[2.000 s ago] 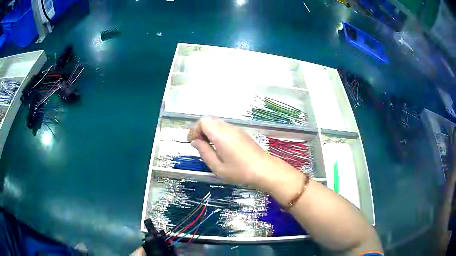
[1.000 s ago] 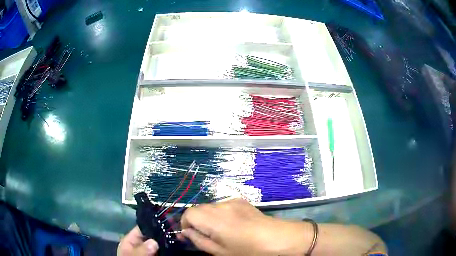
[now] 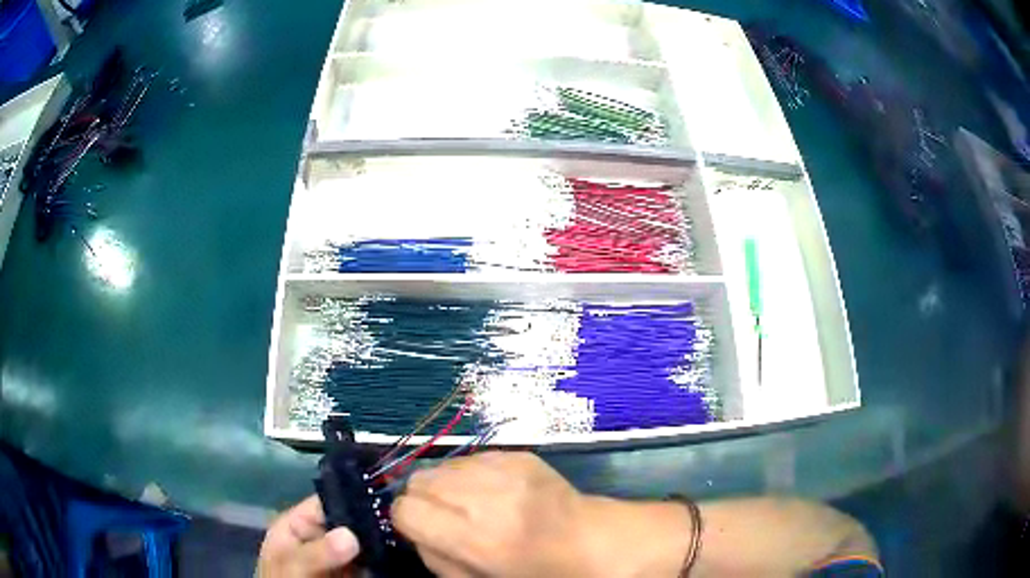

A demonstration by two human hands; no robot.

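My left hand [image 3: 305,544], at the bottom edge and partly cut off, holds a black connector housing [image 3: 348,491] upright and slightly tilted. Several wires, red, brownish and blue, stick out of it towards the tray. My right hand [image 3: 486,514] is bent against the right side of the housing. Its fingertips are hidden behind the hand and housing, so a wire between them cannot be made out. The off-white parts tray [image 3: 503,279] holds black wires [image 3: 412,361], purple wires [image 3: 638,367], blue wires [image 3: 407,256], red wires [image 3: 619,226] and green wires [image 3: 593,116].
A green-handled tool [image 3: 753,277] lies in the tray's right compartment. Partly wired connectors [image 3: 85,141] lie at the left, and more dark clumps with wires lie at the right. Neighbouring trays show at both side edges. A blue stool [image 3: 119,536] is at the lower left.
My right hand went from the middle compartment to the housing and stays there, now closer against its side. The tray has shifted upward in the view over the last second.
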